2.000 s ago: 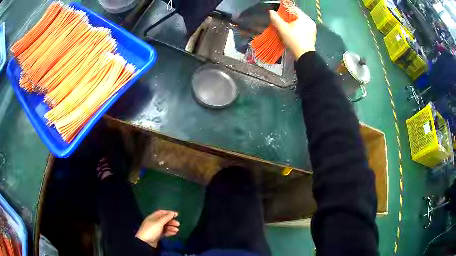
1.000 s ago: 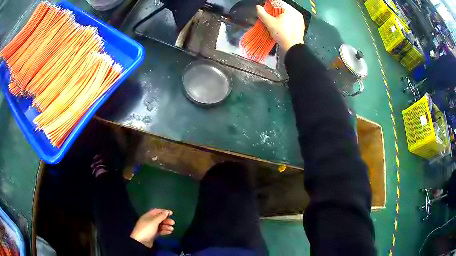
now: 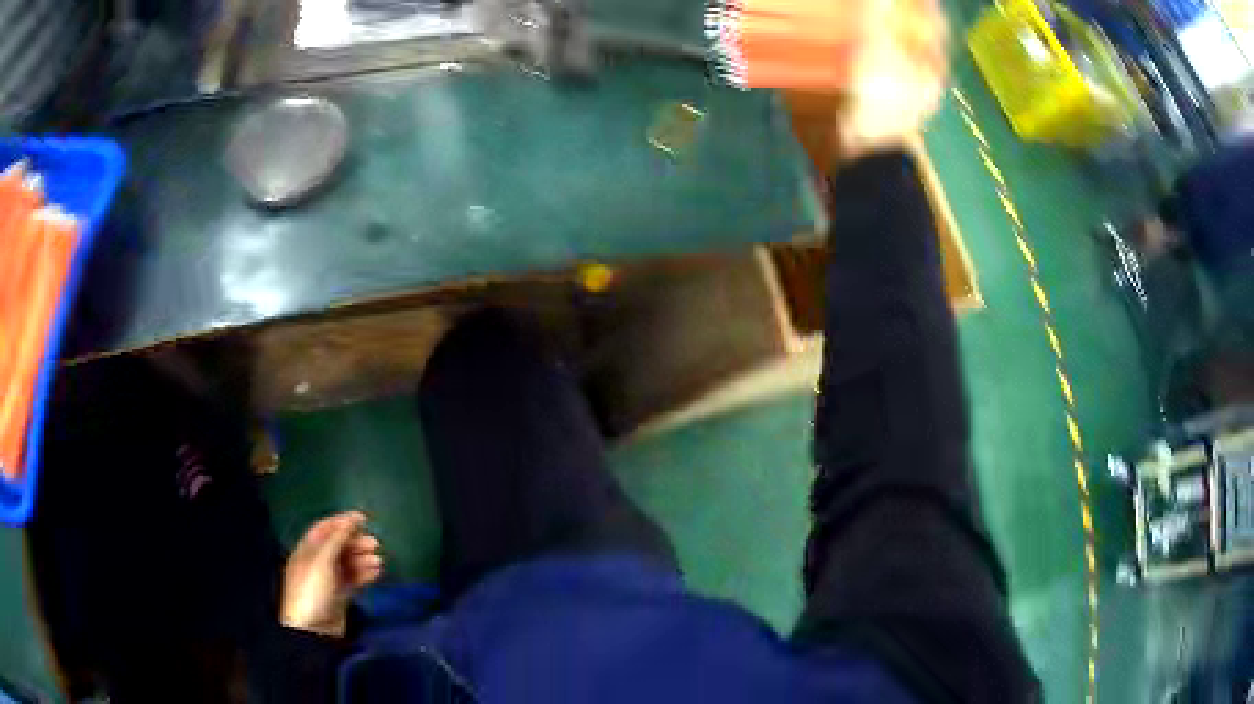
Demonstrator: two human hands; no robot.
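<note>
My right hand (image 3: 894,76) is at the top right, blurred by motion, and grips a bundle of orange lead wires (image 3: 791,44). The bundle lies sideways with its pale tips pointing left, over the wooden box (image 3: 949,241) at the bench's right end. My left hand (image 3: 327,567) is low at the left, above my lap, with its fingers curled and nothing seen in it. The round grey dish (image 3: 286,149) is on the green bench. The solder pot (image 3: 385,19) shows its bright surface at the top edge, partly cut off.
A blue tray (image 3: 94,206) with orange wires is cut off at the left edge. A small yellow loop (image 3: 596,277) is at the bench's front edge. A yellow crate (image 3: 1025,76) stands on the floor at the upper right. Metal equipment (image 3: 1194,506) is at the far right.
My right hand has carried the wire bundle right, away from the solder pot, and turned it sideways. The view has swung right, so bench things appear further left. My left hand stays curled near my lap.
</note>
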